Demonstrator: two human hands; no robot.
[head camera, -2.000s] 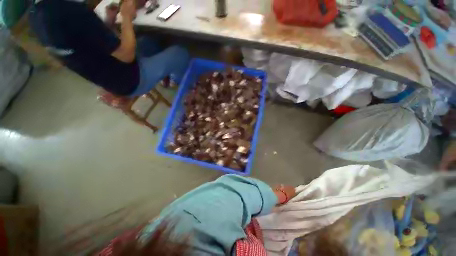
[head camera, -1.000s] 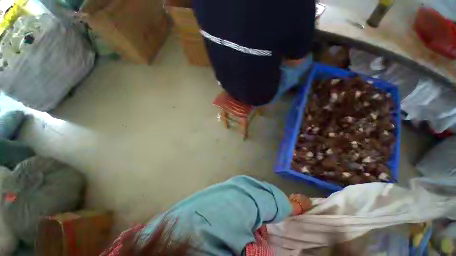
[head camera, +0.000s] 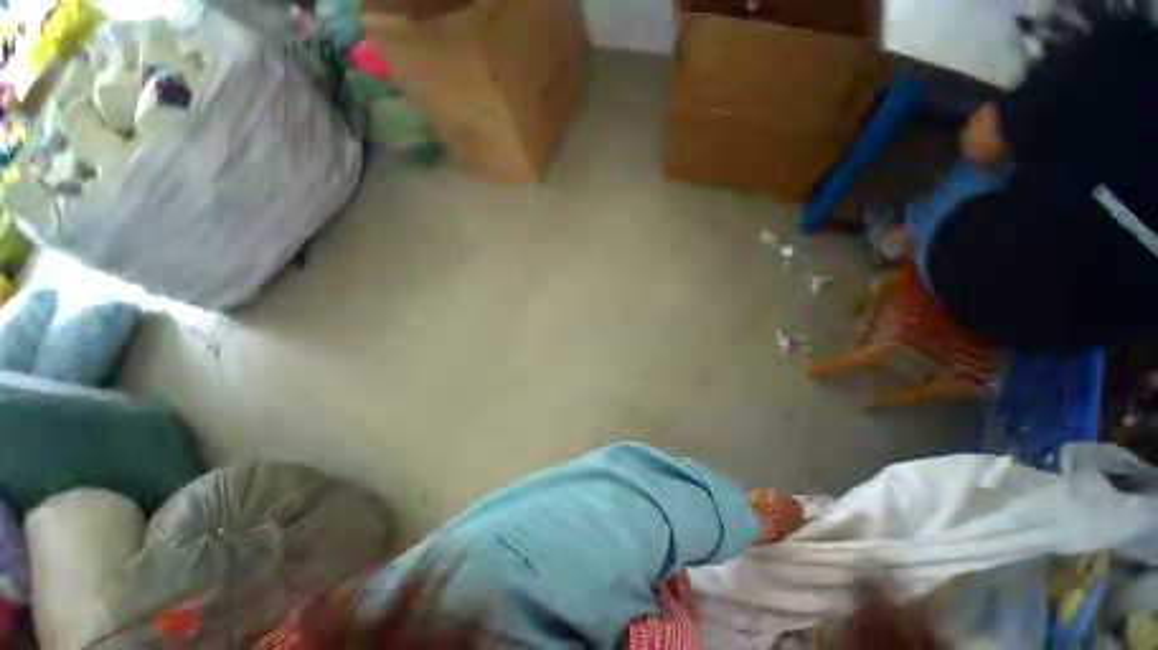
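Observation:
My left hand, below a teal sleeve and with a bracelet at the wrist, grips the edge of a white woven sack at the lower right. The sack stretches from my hand to the right edge. Yellow-and-blue plush pieces show at its lower right, partly cut off. My fingers are partly hidden in the cloth. My right hand is not in view.
A person in dark clothes sits on a red stool beside a blue crate. Cartons stand behind. A large filled sack and grey-green sacks are at left. Scraps lie on the floor.
The view has swung left: the crate of brown pieces and seated person have shifted right, and the left-side sacks and cartons have come into view. My left hand still holds the sack edge.

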